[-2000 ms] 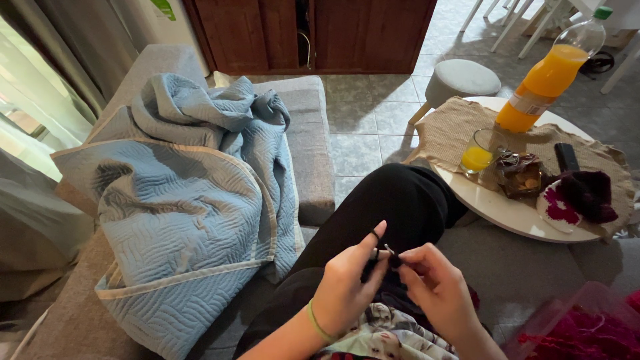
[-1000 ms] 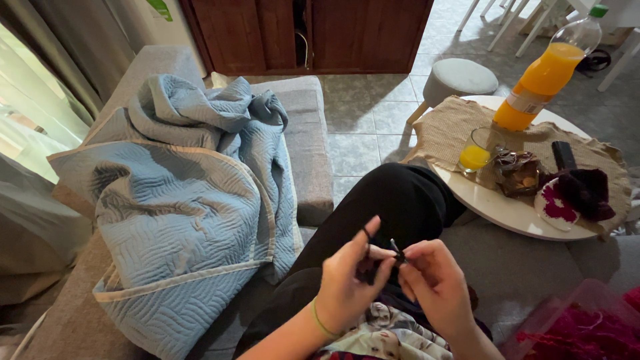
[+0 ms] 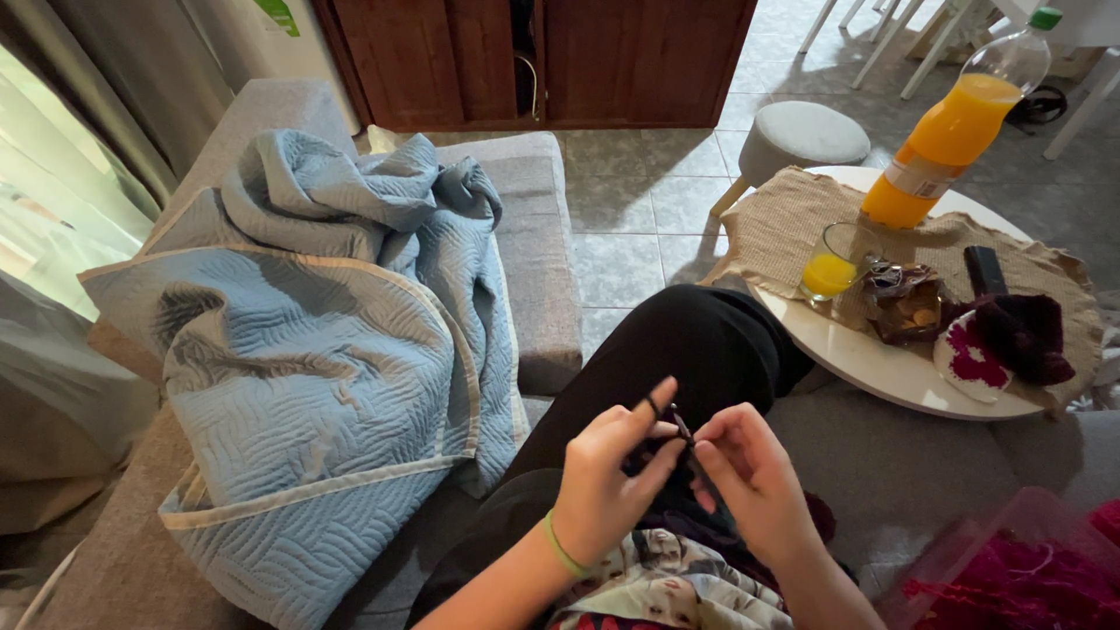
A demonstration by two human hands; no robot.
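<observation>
In my right hand (image 3: 748, 472) is a thin crochet hook (image 3: 680, 423), its tip pointing up and toward my left hand. Dark yarn (image 3: 653, 405) wraps the raised index finger of my left hand (image 3: 612, 477), whose thumb and other fingers pinch small dark work beside the hook. The work is mostly hidden by my fingers and blends with the black trousers behind it. A green band (image 3: 560, 544) circles my left wrist. Both hands are above my lap, over a printed cloth (image 3: 669, 582).
To the right, a round white table (image 3: 840, 350) holds an orange drink bottle (image 3: 949, 131), a glass (image 3: 831, 267), an open snack packet (image 3: 906, 306) and dark plush yarn (image 3: 1019, 337). A clear container (image 3: 1006, 560) with magenta yarn is at lower right. A blue quilt (image 3: 324, 376) covers the sofa at left.
The raised left index finger has shifted and the hook tip has tilted between my hands. Both hands keep hold of the yarn work.
</observation>
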